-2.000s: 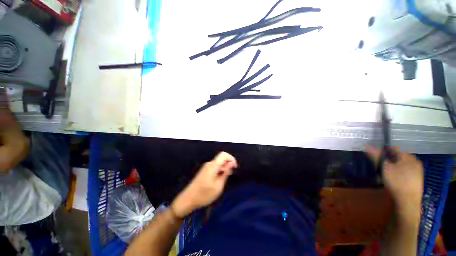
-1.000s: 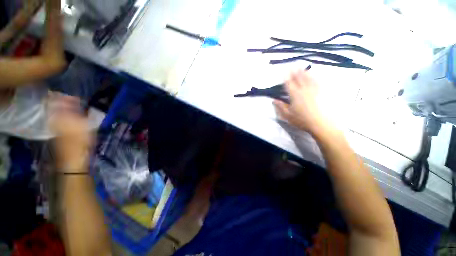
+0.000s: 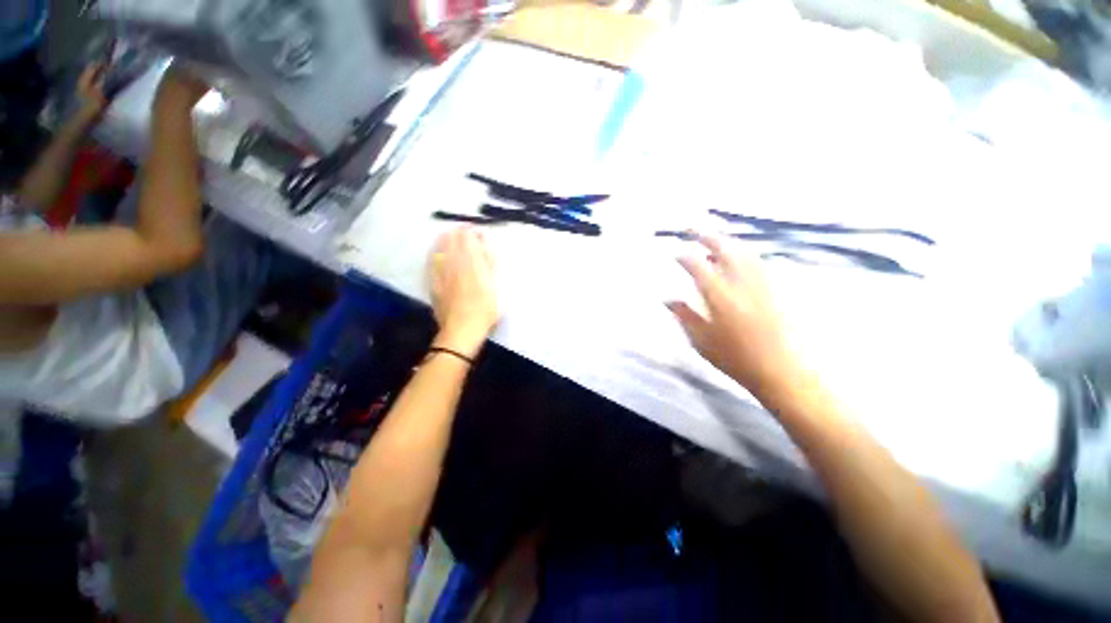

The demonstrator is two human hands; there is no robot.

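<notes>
Short black strips [image 3: 524, 209] lie in a small crossed pile on the white table [image 3: 573, 316]. My left hand [image 3: 465, 282] rests at the table's front, fingertips just below the pile's left end; whether it grips anything is unclear. Longer black strips [image 3: 841, 243] lie further right, partly washed out by glare. My right hand [image 3: 729, 304] is over their left end, fingers apart, holding nothing visible. Black-handled shears [image 3: 1058, 487] lie at the table's right front, blurred.
Another person's arm [image 3: 171, 195] is at the left, by a grey machine housing [image 3: 286, 55] and another pair of shears [image 3: 323, 177]. A blue basket [image 3: 232, 535] with a clear plastic bag [image 3: 292, 523] stands below the table edge. A sewing machine [image 3: 1072, 323] shows at the right edge.
The view has turned left. My left hand has come from the far left to the table. The short strips now lie left of the long ones, and my right hand is at the long strips.
</notes>
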